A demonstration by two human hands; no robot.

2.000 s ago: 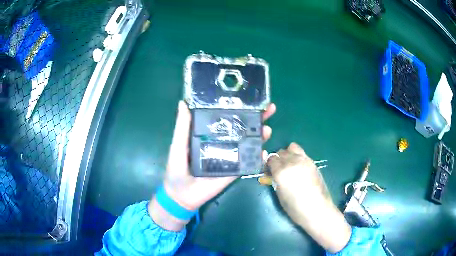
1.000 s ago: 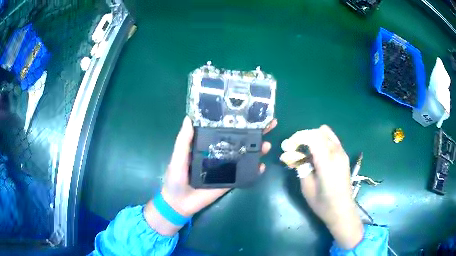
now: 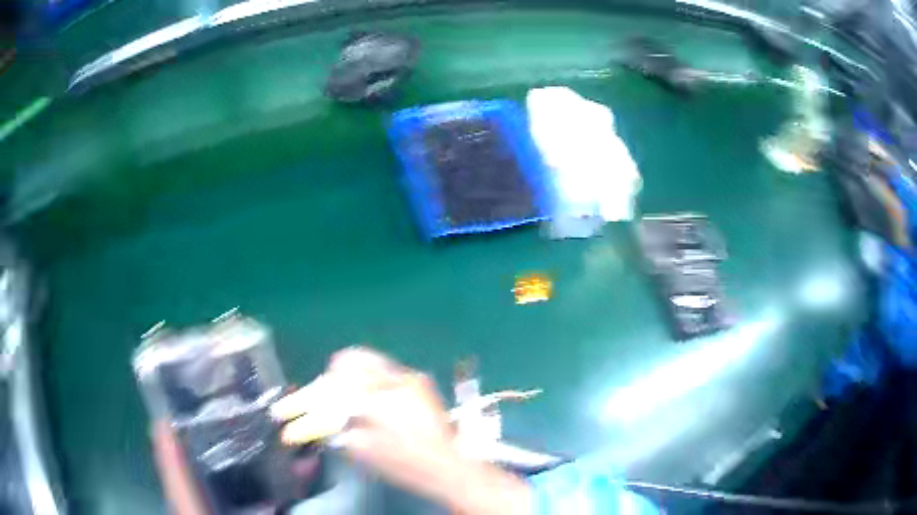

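The view is badly blurred. The opened camera housing is at the lower left, its lighter shell at the top and its dark hinged half below, partly cut off by the bottom edge. My left hand holds it from its left side; little of that hand shows. My right hand is beside the housing's right edge, with yellowish finger cots on its bent fingertips. Blur hides whether it touches the housing or holds anything. The air blow gun lies just right of my right hand, partly hidden behind it.
A blue parts bin of black pieces stands ahead, beside a white cloth. A gold-yellow lump lies nearer. An opened unit lies to the right. A dark object is at the back, and blue clothing at the right edge.
The view has swung right, so the housing and hands appear farther left and the bin is nearer the middle. My right hand now appears beside the housing's edge, without the earlier gap.
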